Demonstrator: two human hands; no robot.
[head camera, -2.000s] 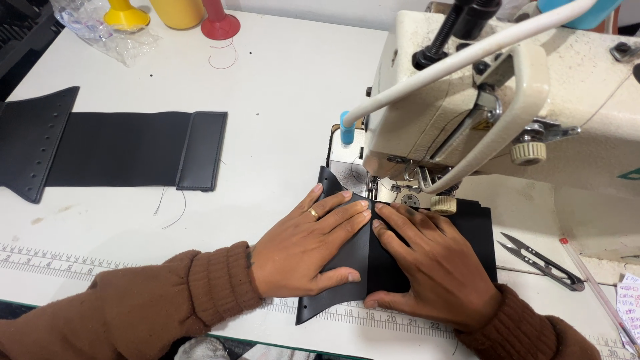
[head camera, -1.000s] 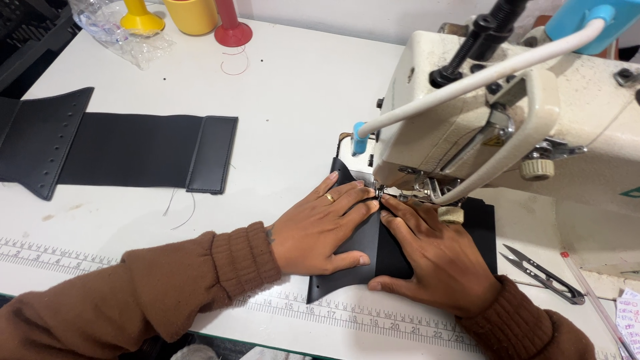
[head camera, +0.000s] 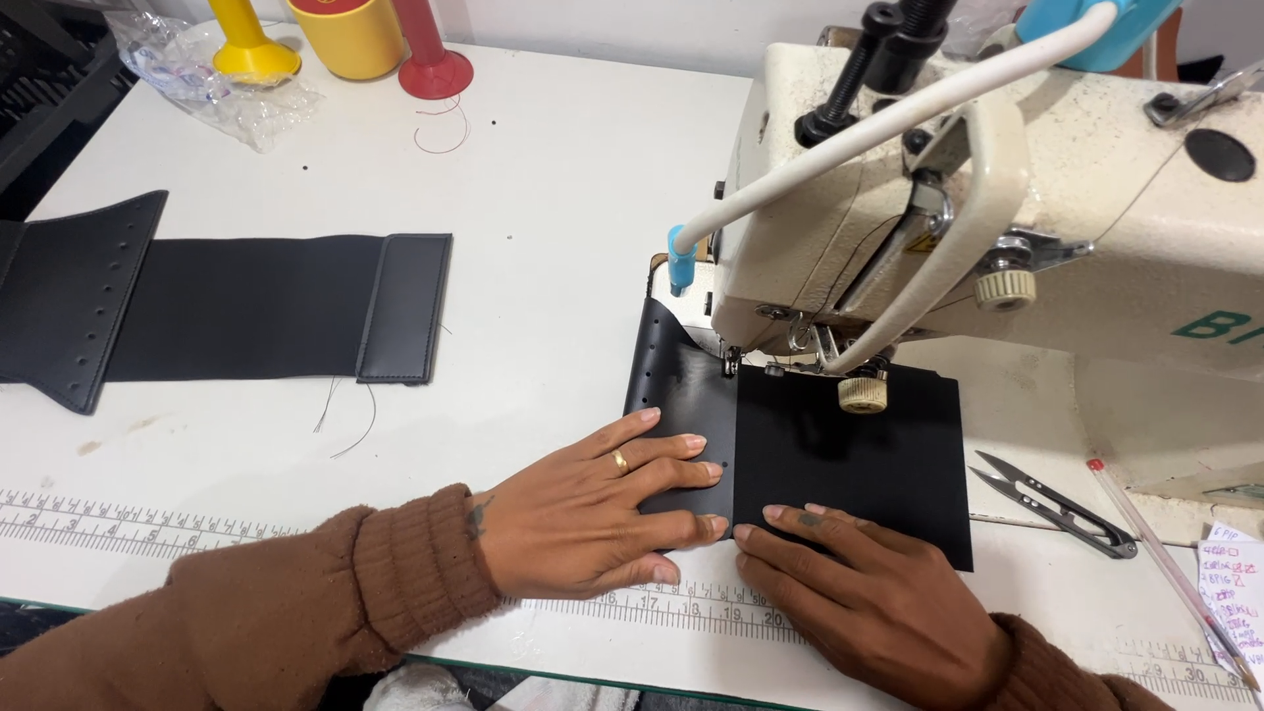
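A black leather-like panel (head camera: 691, 395) with a row of holes at its left edge joins a matte black fabric piece (head camera: 849, 444). The seam between them runs down from the presser foot (head camera: 730, 360) of a cream sewing machine (head camera: 889, 197). My left hand (head camera: 602, 504) lies flat on the leather-like panel, fingers spread, with a ring on one finger. My right hand (head camera: 859, 592) rests at the lower edge of the black fabric, fingertips beside the seam's lower end. Neither hand grasps the work.
A similar black piece (head camera: 247, 306) lies at the left. Thread snips (head camera: 1057, 504), a pen (head camera: 1165, 553) and a handwritten paper (head camera: 1229, 592) are at the right. Thread spools (head camera: 434, 74) and clear plastic (head camera: 237, 109) stand at the back. A ruler strip (head camera: 118, 533) runs along the front.
Both hands have moved down the work, away from the presser foot, exposing the seam and more of the fabric. The panel's upper left edge now curls up.
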